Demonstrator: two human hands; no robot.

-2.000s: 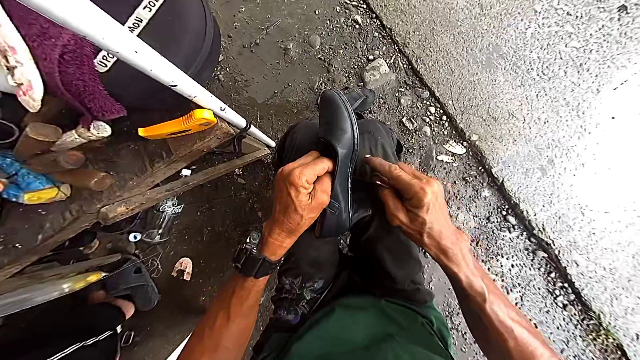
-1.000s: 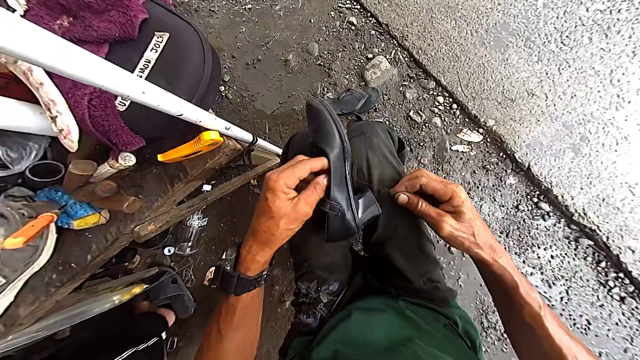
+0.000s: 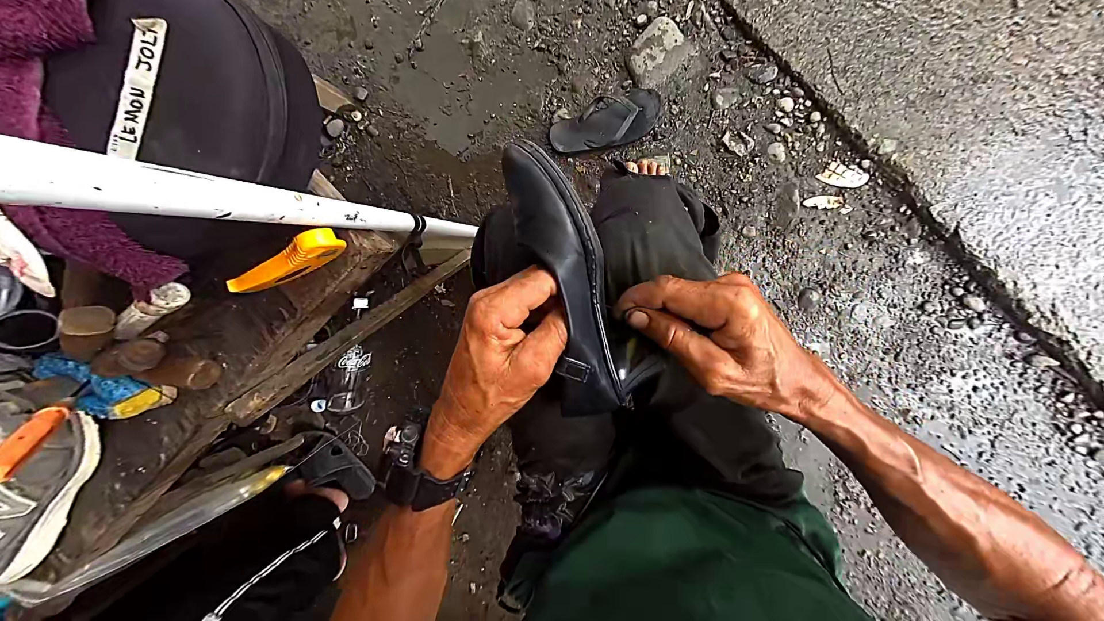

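Note:
A black leather heeled shoe [image 3: 561, 250] rests upright over my lap, its toe pointing away from me and its sole edge turned to the right. My left hand [image 3: 509, 345] grips the shoe's upper at the opening, with fingers inside it. Just right of the sole's edge, my right hand [image 3: 724, 332] has thumb and forefinger pinched together; something small and thin seems to be between them, too fine to name. Below the hands, the heel is partly in shadow.
At left, a wooden bench [image 3: 285, 345] bears a yellow-handled tool [image 3: 289, 259], a grey shoe [image 3: 47, 483] and wooden pieces. A white pole [image 3: 259, 203] crosses above it. A black flip-flop [image 3: 604, 122] lies on wet ground beyond my knees. A glass bottle [image 3: 349, 379] is beneath the bench.
The right hand has come back close to the sole's edge, after standing farther off to the right one second ago. The left hand keeps its hold on the shoe.

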